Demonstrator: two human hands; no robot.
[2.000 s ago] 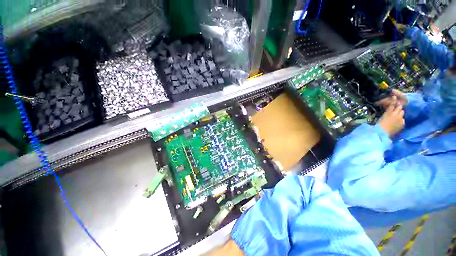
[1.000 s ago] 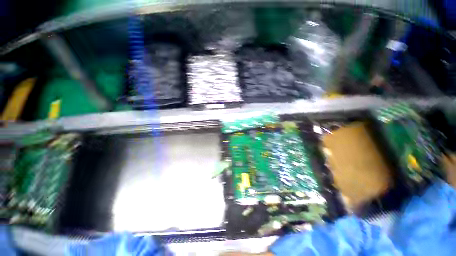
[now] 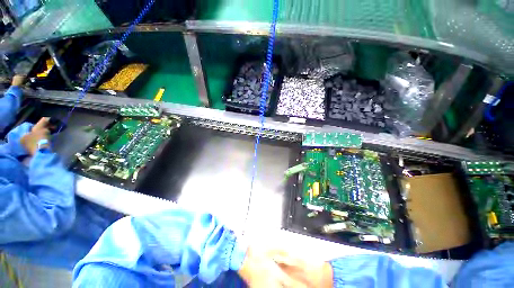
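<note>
My left hand (image 3: pixel 260 271) and my right hand (image 3: pixel 304 271) meet at the bottom edge, in front of the near rail. Both are overexposed and partly cut off, and their fingers are hard to make out, so I cannot tell whether they hold anything. Beyond them, to the right, a green circuit board (image 3: pixel 350 181) lies in a black carrier (image 3: pixel 293 209). A light green strip (image 3: pixel 332 139) runs along its far edge. Pale green clamps (image 3: pixel 297 169) sit at its side and near edge. A yellow component (image 3: pixel 315 189) stands on it. Neither hand touches the board.
Bins of dark grey blocks (image 3: pixel 252 84) and white-silver parts (image 3: pixel 301 97) stand behind the rail, beside a clear plastic bag (image 3: pixel 410 93). A shiny metal plate (image 3: pixel 225 174) lies left of the board, brown cardboard (image 3: pixel 437 211) right. A blue coiled cord (image 3: pixel 265 84) hangs across. Another person's hand (image 3: pixel 36 136) shows left.
The view has turned left, showing another board, more bins and a person on the left. Both my hands now show together at the bottom edge. The near board still lies in its carrier.
</note>
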